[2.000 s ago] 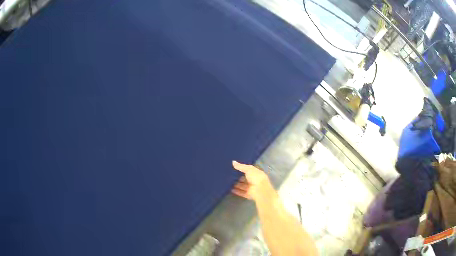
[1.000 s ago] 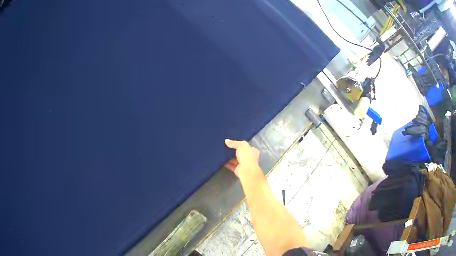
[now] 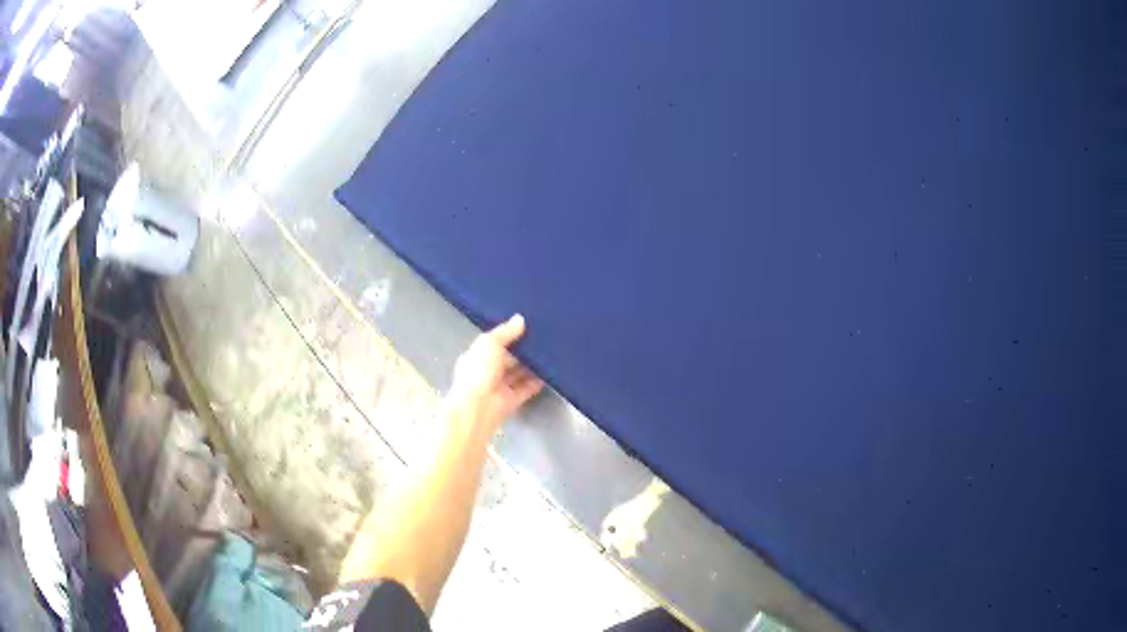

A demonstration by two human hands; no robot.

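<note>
The wide navy fabric (image 3: 791,272) lies on a grey metal table (image 3: 426,327) and fills the middle and right of the view. Its front edge runs from upper left to lower right, with a corner at the left. My left hand (image 3: 488,377) is at this edge near the corner. Its thumb lies on the cloth's rim and its fingers curl at the edge below, partly hidden. My left forearm comes in from the bottom. My right hand is not in view.
Below the table edge is a worn, pale floor (image 3: 266,389). A white container (image 3: 148,228) and blurred piled items stand at the left, with a teal cloth (image 3: 247,586) at lower left. A tan patch (image 3: 637,519) lies on the table by the fabric edge.
The view has swung left from the fabric's right-hand corner to its left-hand corner. My right hand, earlier at the edge, has left the view; my left hand has come to the edge.
</note>
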